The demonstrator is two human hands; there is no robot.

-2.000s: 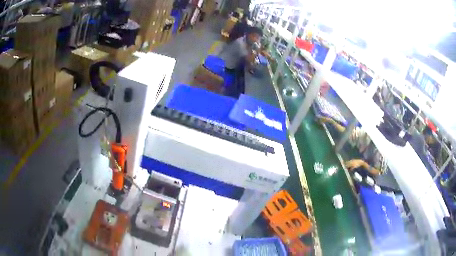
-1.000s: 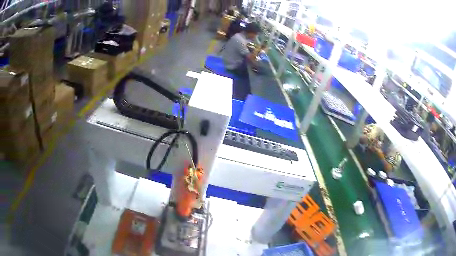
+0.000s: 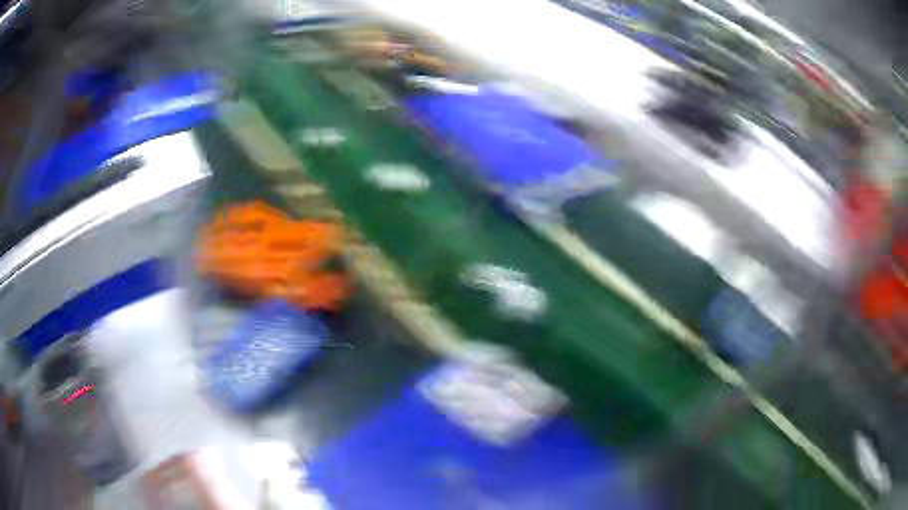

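Note:
The view is strongly blurred and neither of my hands can be made out. Nearest in front of me, a white block-like cluster (image 3: 493, 393), probably white housings, sits at the back edge of a blue sheet (image 3: 398, 463) on the bench. A light-blue screw bin (image 3: 264, 354) stands to its left. Orange fixture plates (image 3: 274, 254) lie just behind the bin. The green conveyor belt (image 3: 438, 234) runs diagonally past them, with blurred white housings (image 3: 508, 289) on it.
The white screwdriving machine (image 3: 129, 214) stands at the left, with red digits (image 3: 78, 394) low on its bed. Another blue sheet (image 3: 513, 134) lies across the belt. A long white shelf (image 3: 587, 60) runs above the far side. Orange-red objects (image 3: 886, 289) are at the right edge.
The view has swung right and down. The machine has shifted to the left edge, its screwdriver head has left the picture, and the near blue sheet with the white cluster has come into view.

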